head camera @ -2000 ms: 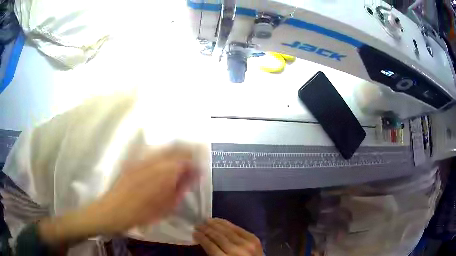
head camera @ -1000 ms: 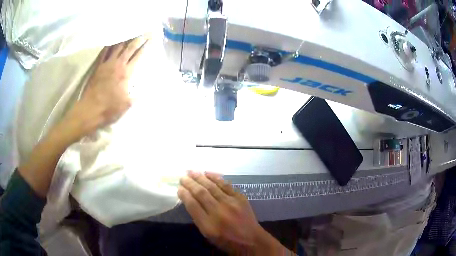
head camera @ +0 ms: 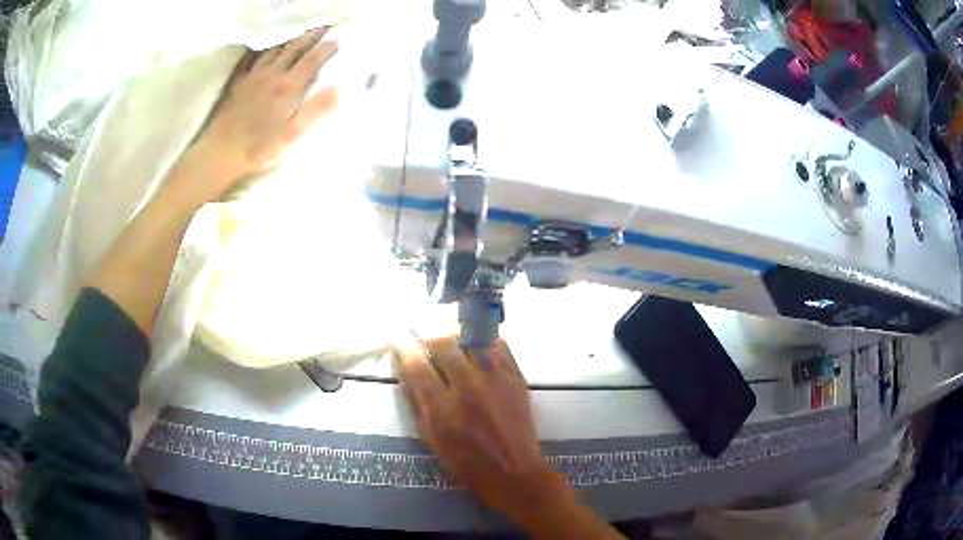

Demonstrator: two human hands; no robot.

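Observation:
A thin cream fabric panel (head camera: 285,274) lies on the table left of the needle area, blown out by the lamp. My left hand (head camera: 259,116) rests on the cloth at the upper left, fingers spread. My right hand (head camera: 465,396) lies with its fingers at the cloth's right edge, just under the dark cylinder (head camera: 480,319) hanging from the white Jack sewing machine (head camera: 634,227). Its fingertips are lost in glare, so I cannot tell if they grip the cloth. The needle and presser foot are hidden by glare.
A smartphone (head camera: 686,374) lies right of my right hand. A small clear case with red bits (head camera: 816,382) is further right. The grey measuring scale (head camera: 306,456) runs along the front edge. Pale cloth (head camera: 803,506) hangs at the lower right. White cloth lies at the upper left.
My right hand has moved from the table's front edge up to beneath the dark cylinder, and the cloth's near edge has moved inward with it. The camera view has shifted, showing more machine top.

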